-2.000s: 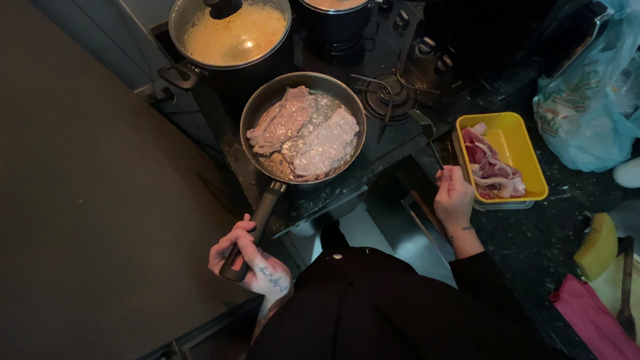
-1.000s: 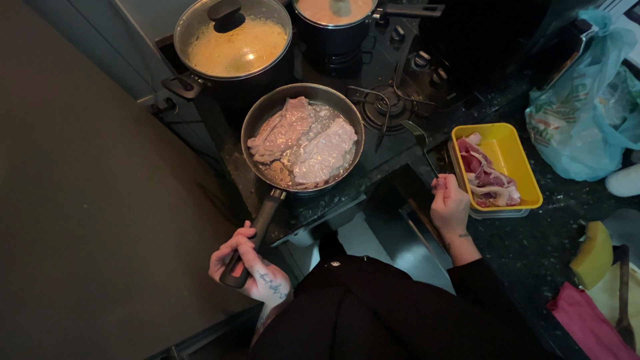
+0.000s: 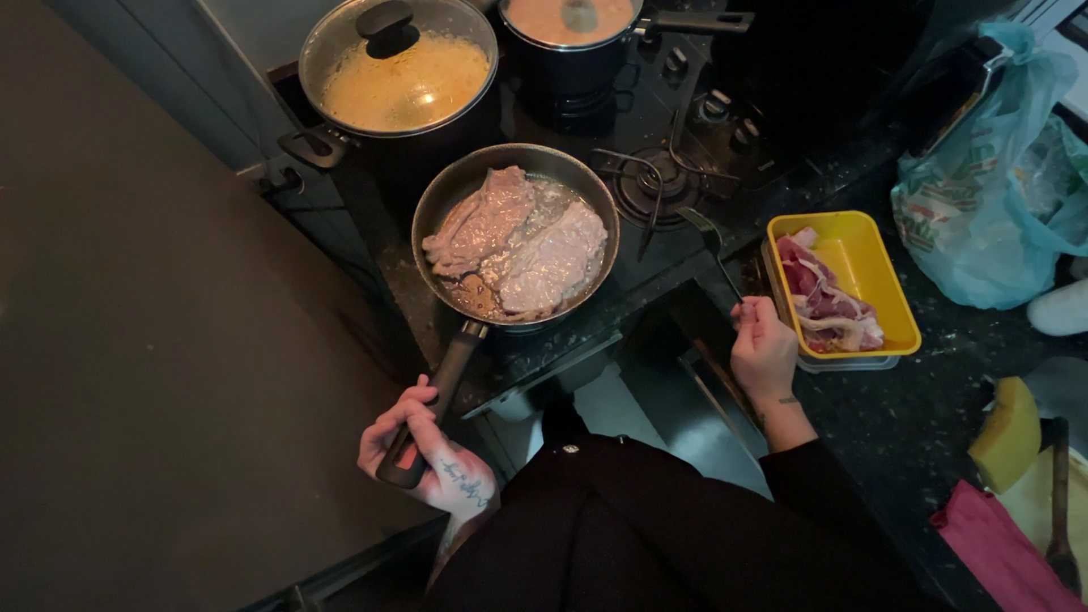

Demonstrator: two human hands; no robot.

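My left hand (image 3: 433, 450) is closed around the black handle of a frying pan (image 3: 516, 235) on the near left of the stove. Two pale slices of meat, one at left (image 3: 483, 223) and one at right (image 3: 552, 262), lie in bubbling liquid in the pan. In my right hand (image 3: 763, 350) is a fork (image 3: 714, 242), held by its handle end, its tines pointing up and left above the stove's edge. Just right of that hand, raw meat (image 3: 824, 293) lies in the left part of a yellow plastic container (image 3: 894, 297).
Behind the frying pan stand a large lidded pot (image 3: 399, 81) and a lidded saucepan (image 3: 569, 42). A burner (image 3: 659, 183) is right of the pan. A blue plastic bag (image 3: 969, 204) sits at right. Nearer are a yellow sponge (image 3: 1007, 433), a pink cloth (image 3: 990, 544) and a wooden spoon (image 3: 1060, 501).
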